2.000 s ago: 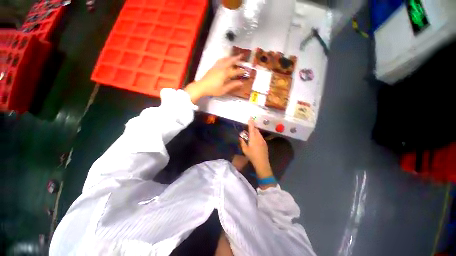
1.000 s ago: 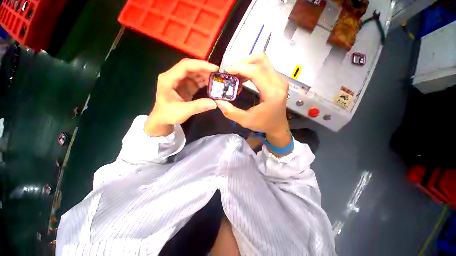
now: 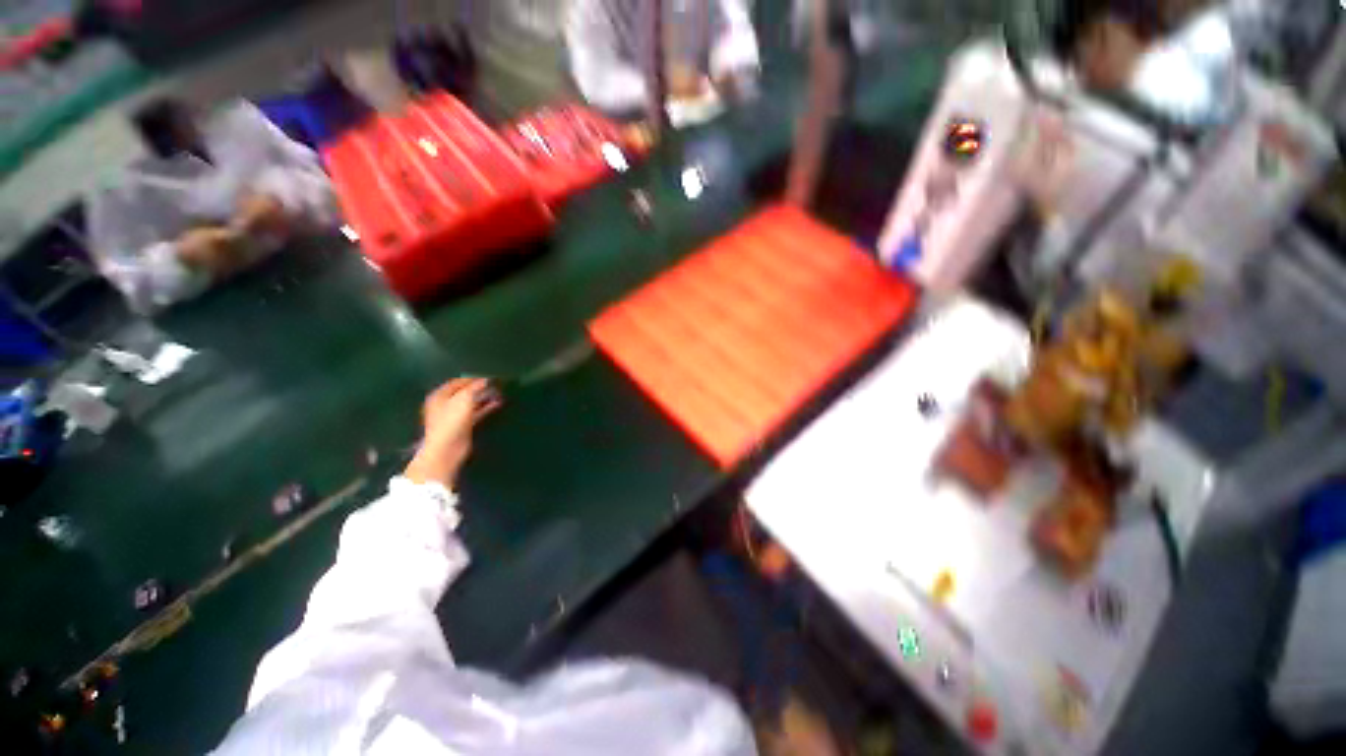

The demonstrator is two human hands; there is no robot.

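My left hand [image 3: 452,425] reaches out over the dark green conveyor. Its fingertips are closed on a small dark piece [image 3: 489,394], which looks like the smartwatch body; it is blurred and partly hidden by the fingers. My right hand [image 3: 805,733] seems to show only as a blurred skin-toned patch at the bottom edge, below the press bed; its fingers cannot be made out.
An orange-red blister tray [image 3: 753,332] lies right of my left hand. The white press bed [image 3: 841,517] holds brown fixtures [image 3: 1073,529]. Small units [image 3: 149,594] lie along the belt's near line. Stacked red trays [image 3: 428,192] and people in white smocks [image 3: 207,222] are across the belt.
My hands have parted from the two-handed hold on the smartwatch body. My left hand has moved out over the belt with a small dark piece. The view has swung up and left.
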